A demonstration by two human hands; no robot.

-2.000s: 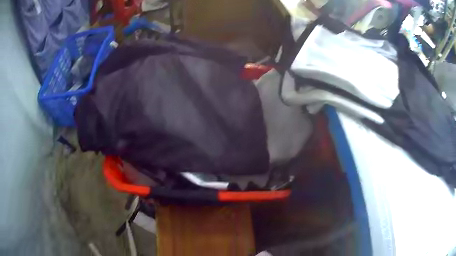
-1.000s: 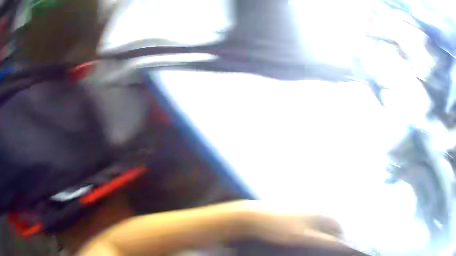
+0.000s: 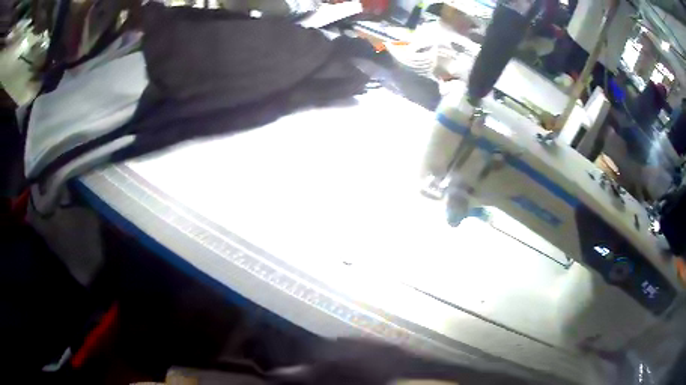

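The garment pile (image 3: 241,68), dark with light grey sections, lies at the back left of the white table and hangs over its left edge. The white sewing machine (image 3: 519,188) with a blue stripe stands at the right. Bright glare surrounds its presser foot (image 3: 434,186), and I see no cloth under it. A dark garment panel (image 3: 353,362) lies along the bottom edge. Small skin-coloured patches, perhaps my left hand (image 3: 182,376) and my right hand (image 3: 415,381), show at the bottom, mostly cut off. Their grip is hidden.
The table's grey front edge (image 3: 226,259) carries a printed scale. A lit control panel (image 3: 624,263) is on the machine's right end. A thick black tube (image 3: 496,53) rises above the head. Something red (image 3: 96,338) shows below the table at left.
The view has swung right, from the basket of dark cloth to the table and machine. The bare forearm seen across the bottom is gone; only skin-coloured patches and dark cloth show there now.
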